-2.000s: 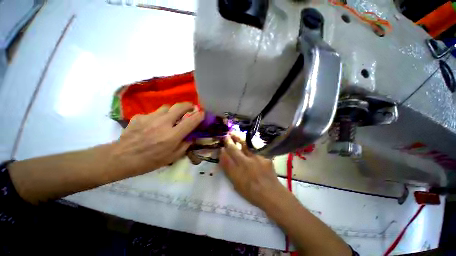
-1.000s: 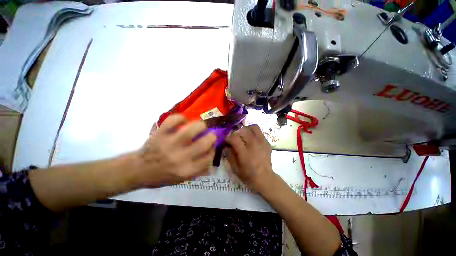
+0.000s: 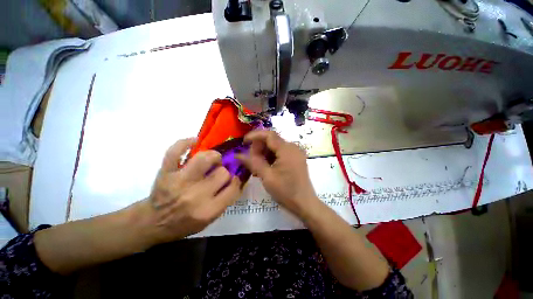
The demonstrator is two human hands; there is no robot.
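An orange-red pouch [image 3: 221,125] lies left of the needle area of the white sewing machine [image 3: 374,52], its far corner close to the presser foot. Bright purple tape [image 3: 232,161] runs along its near edge, between my hands. My left hand [image 3: 196,185] grips the pouch's near edge and the purple tape, fingers curled. My right hand [image 3: 281,166] is at the right of the tape, slightly blurred, with thumb and fingertips close together by the pouch edge; whether they pinch it is not clear. The needle is hidden in glare.
A red cord [image 3: 339,153] lies right of the needle and hangs over the front edge. Another red strip [image 3: 483,169] hangs at the far right. A printed ruler [image 3: 403,190] runs along the table front. Grey-white fabric [image 3: 41,87] lies at the left end. A red piece [image 3: 395,245] is below the table.
The view has shifted, showing more of the machine's arm. The pouch's near edge has come away from the needle area, with more purple tape showing, and both hands have moved with it toward the table front.
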